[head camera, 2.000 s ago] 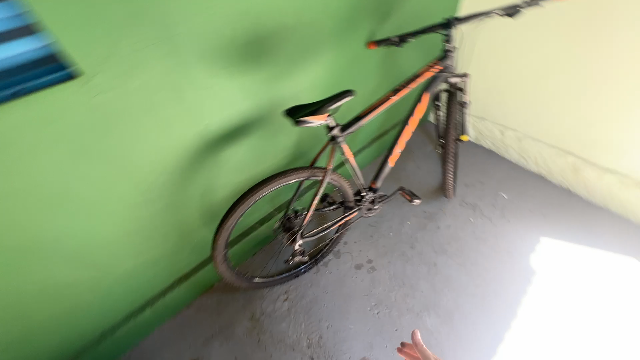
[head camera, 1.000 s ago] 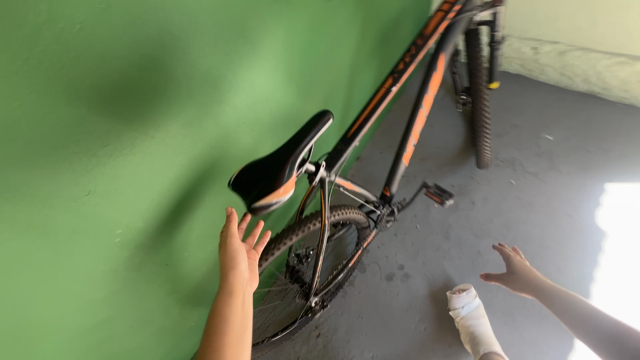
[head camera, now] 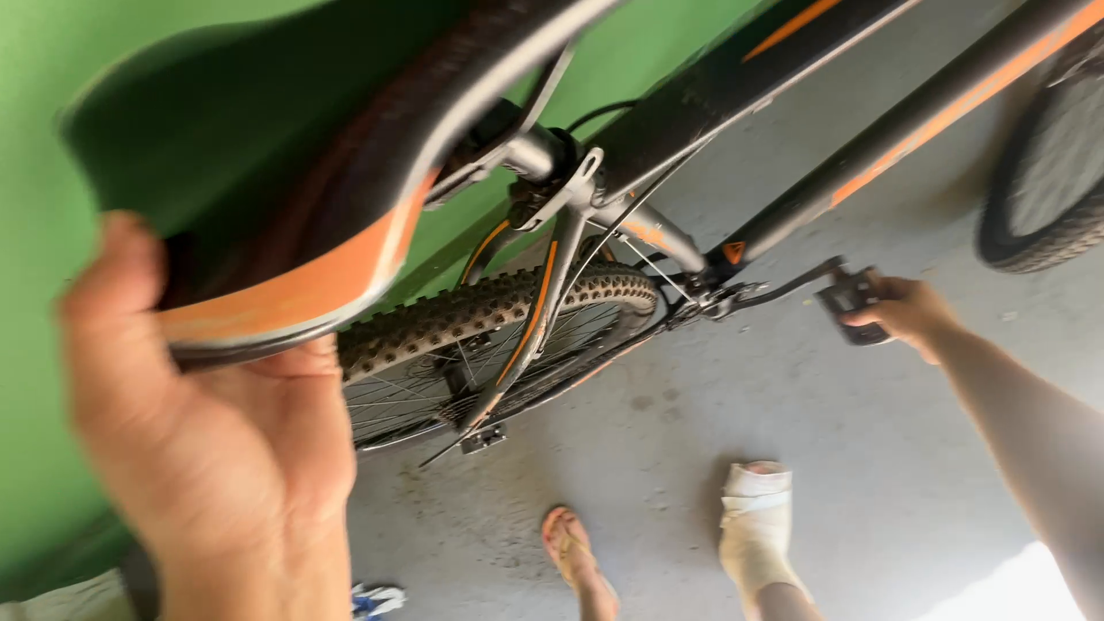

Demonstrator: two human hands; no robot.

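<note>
My left hand (head camera: 224,423) grips the rear edge of a black bicycle saddle (head camera: 285,172) with an orange and silver border, thumb on top and fingers beneath. My right hand (head camera: 914,315) holds a black pedal (head camera: 852,306) at the end of the crank arm. The bicycle frame (head camera: 802,207) is dark with orange stripes and runs from the saddle to the upper right. Below the saddle, the knobby rear tire (head camera: 483,315) shows behind the seat stays. A quick-release lever (head camera: 569,190) sits at the seat clamp. The front wheel (head camera: 1056,172) is cut off at the right.
A green wall (head camera: 52,431) stands close along the left. On the grey floor (head camera: 655,431) are my feet, one in a flip-flop (head camera: 565,543), the other wrapped in a white bandage or cast (head camera: 759,526). A blue and white item (head camera: 375,599) lies at the bottom left.
My left hand has gone from just below the saddle to gripping it. My right hand, apart from the bicycle a second ago, is now on the pedal. The view has come much closer.
</note>
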